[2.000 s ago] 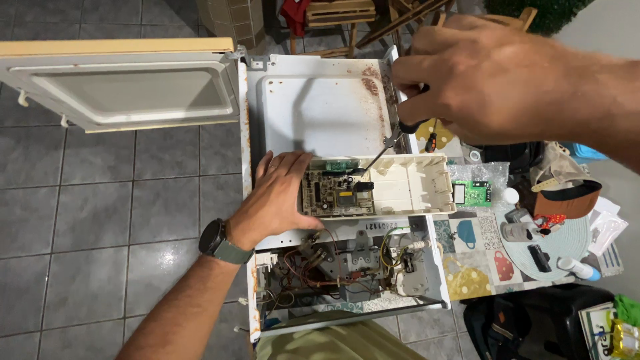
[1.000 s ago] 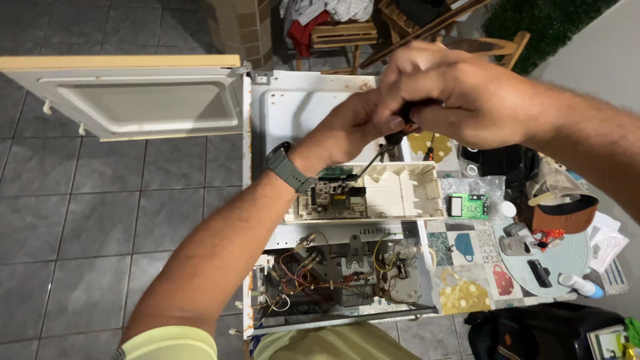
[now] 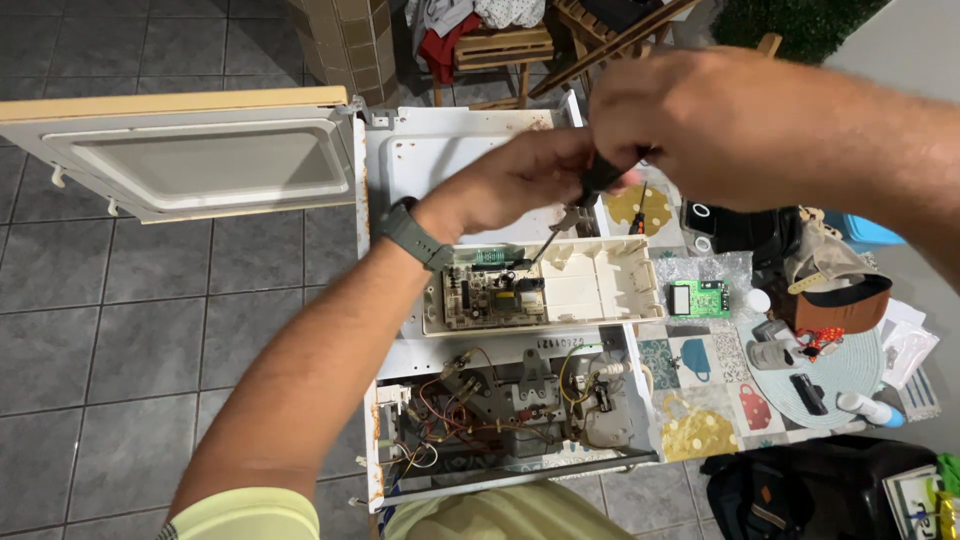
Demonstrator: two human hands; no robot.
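Note:
My right hand (image 3: 675, 127) grips the dark handle of a screwdriver (image 3: 600, 176), whose thin shaft slants down to the upper right corner of a circuit board (image 3: 495, 300). My left hand (image 3: 517, 180) is at the lower end of the handle, its fingertips partly hidden; whether they grip it I cannot tell. The board lies in the left part of a cream plastic housing (image 3: 600, 289), which rests across the white metal casing of an appliance (image 3: 465, 161). Below the housing, coloured wires (image 3: 465, 420) and metal parts show inside the casing.
The appliance's hinged door (image 3: 217, 157) stands open at the left. On the patterned tablecloth (image 3: 697, 427) at the right are a green circuit board (image 3: 701, 298) on bubble wrap, a second screwdriver (image 3: 639, 217), a cap (image 3: 844, 304) and small bottles. Rust marks the casing's left edge.
My left hand has left the left end of the cream housing and moved up and right to the screwdriver. My right hand stays at the handle.

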